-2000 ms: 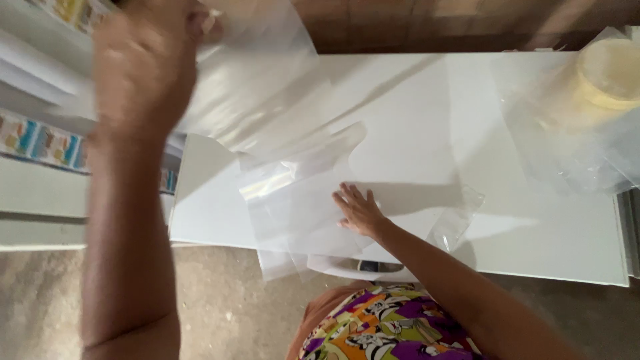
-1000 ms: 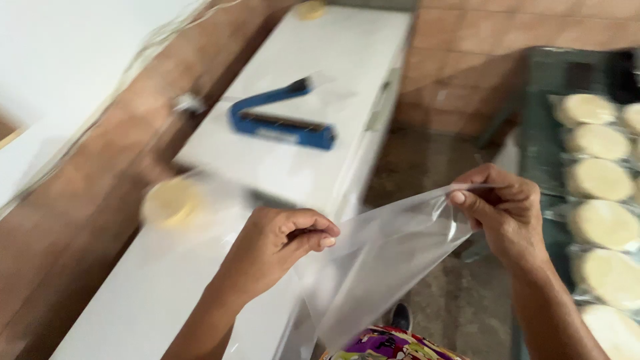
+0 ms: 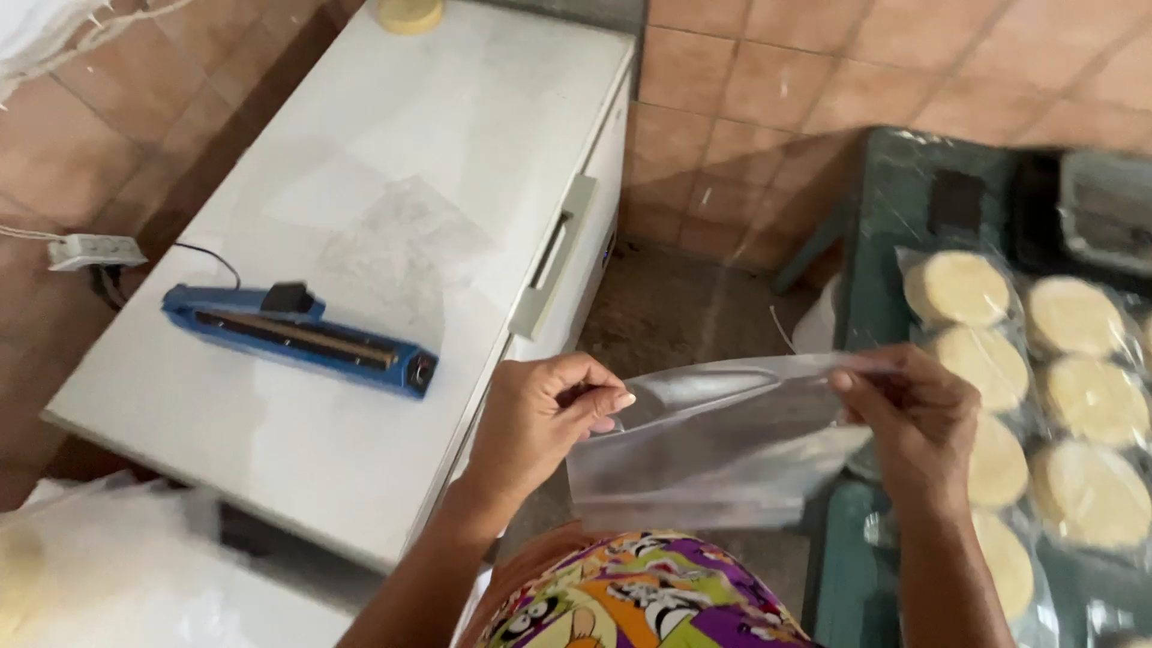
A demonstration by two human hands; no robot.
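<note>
A clear plastic bag (image 3: 702, 459) is stretched between my hands, its upper edge parted a little. My left hand (image 3: 549, 423) pinches the bag's left upper corner between thumb and fingers. At the opposite corner, my right hand (image 3: 909, 414) grips the edge, close to the wrapped discs. Nothing shows inside the bag. To the left, a blue impulse sealer (image 3: 301, 342) lies on a white chest freezer lid (image 3: 396, 180). On the right, several pale yellow discs, perhaps dough or cheese, in clear bags (image 3: 1084, 396) rest in rows on a dark green table (image 3: 900, 207).
A power strip (image 3: 97, 252) is by the tiled wall at left. One pale round piece (image 3: 409, 13) sits at the lid's far end. Plastic sheets (image 3: 126, 558) cover a white surface at lower left. A dark tray (image 3: 1107, 211) stands at the table's back.
The view has swung to the freezer with the sealer and the green table. My hands, apart two seconds ago, now both hold the bag, as they did one second ago.
</note>
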